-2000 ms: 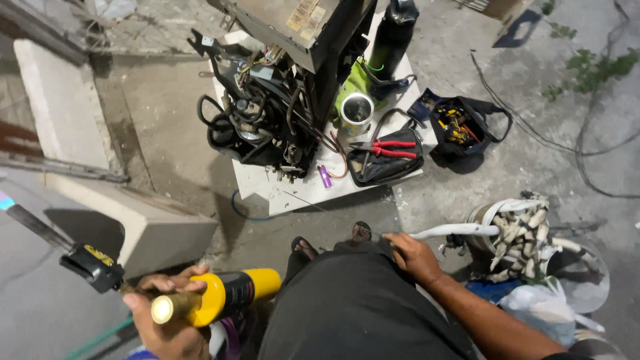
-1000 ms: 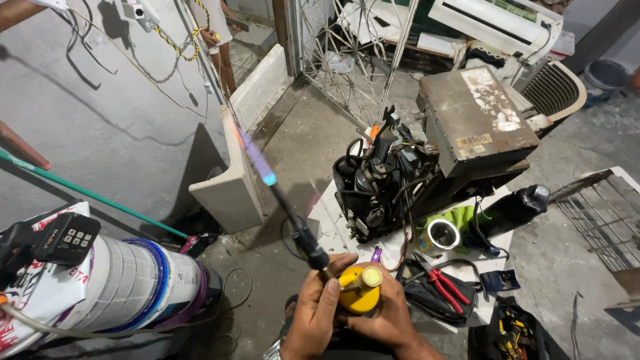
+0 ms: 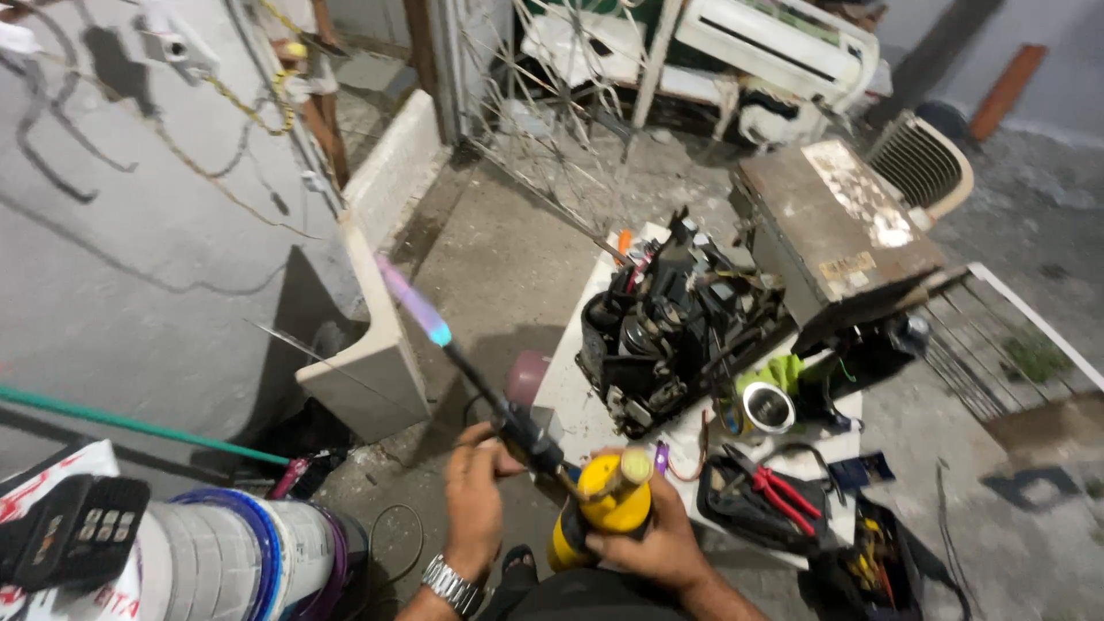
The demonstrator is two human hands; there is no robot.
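A lit gas torch [image 3: 530,440] points up and to the left, with a blue-violet flame [image 3: 414,302] at its tip. My right hand [image 3: 660,543] is wrapped around its yellow gas cylinder [image 3: 612,509]. Beside the torch's black handle is my left hand [image 3: 476,496], fingers curled near it; whether they touch it I cannot tell. A metal watch is on my left wrist. On the white board [image 3: 569,366] ahead stands an open black tool bag [image 3: 642,345] full of tools. Red-handled pliers [image 3: 785,500] lie on a black pouch [image 3: 746,509].
A rusty metal box [image 3: 837,224] stands beyond the tool bag, with an open can [image 3: 768,407] nearer. Stacked buckets [image 3: 250,552] are at the lower left, a green pole [image 3: 147,427] behind them. A low white partition [image 3: 371,345] is ahead left. Another person's legs [image 3: 328,129] show beyond it.
Two seconds ago the left hand alone held the torch and my right hand rested on my lap. The right hand came onto the cylinder, and the left has since moved off it. The view has swung up.
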